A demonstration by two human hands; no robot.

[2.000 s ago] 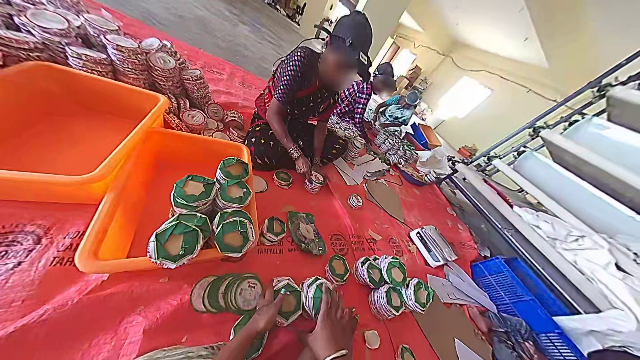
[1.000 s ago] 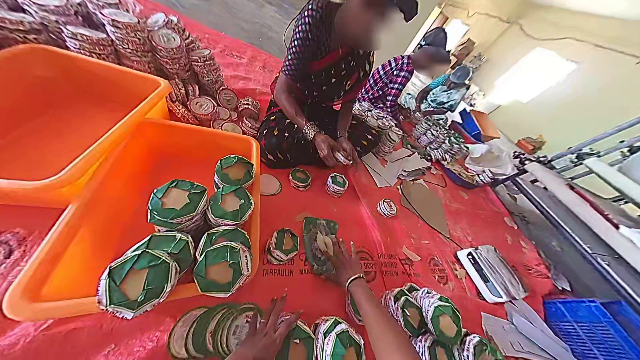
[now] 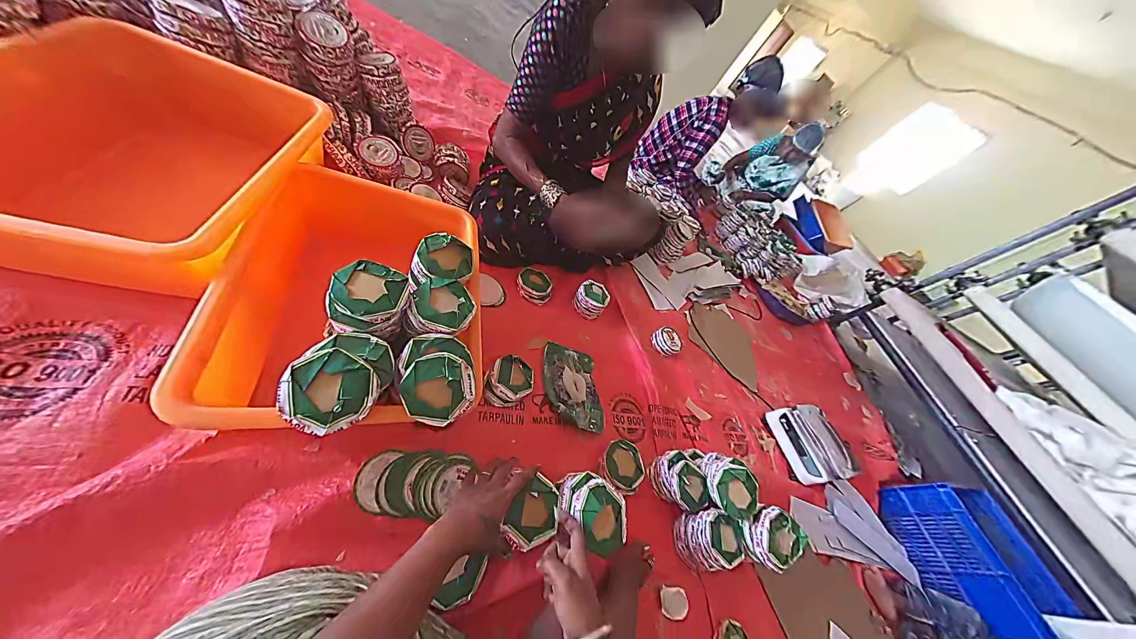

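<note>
My left hand [image 3: 484, 508] rests between a fanned row of round green-edged discs [image 3: 417, 484] and a round bundle with a green folded face [image 3: 532, 512], its fingers at that bundle's upper left edge. My right hand [image 3: 568, 568] has one finger extended toward the gap between this bundle and a thicker green-and-white stack [image 3: 596, 515]; its palm side is hidden. Another green-faced bundle [image 3: 461, 579] lies below my left wrist. A smaller one [image 3: 623, 466] sits above the thicker stack. Farther up lies a green plastic packet [image 3: 572, 388].
An orange tray [image 3: 257, 266] holds several green-faced bundles, beside another orange tray [image 3: 151, 133]. A co-worker [image 3: 577, 133] sits opposite on the red tarpaulin. More bundles [image 3: 732, 488], a small scale [image 3: 809, 444] and a blue crate [image 3: 958, 550] are at right.
My right hand has moved from the green plastic packet back to the bundles nearer me. My left hand remains by the fanned discs and bundles.
</note>
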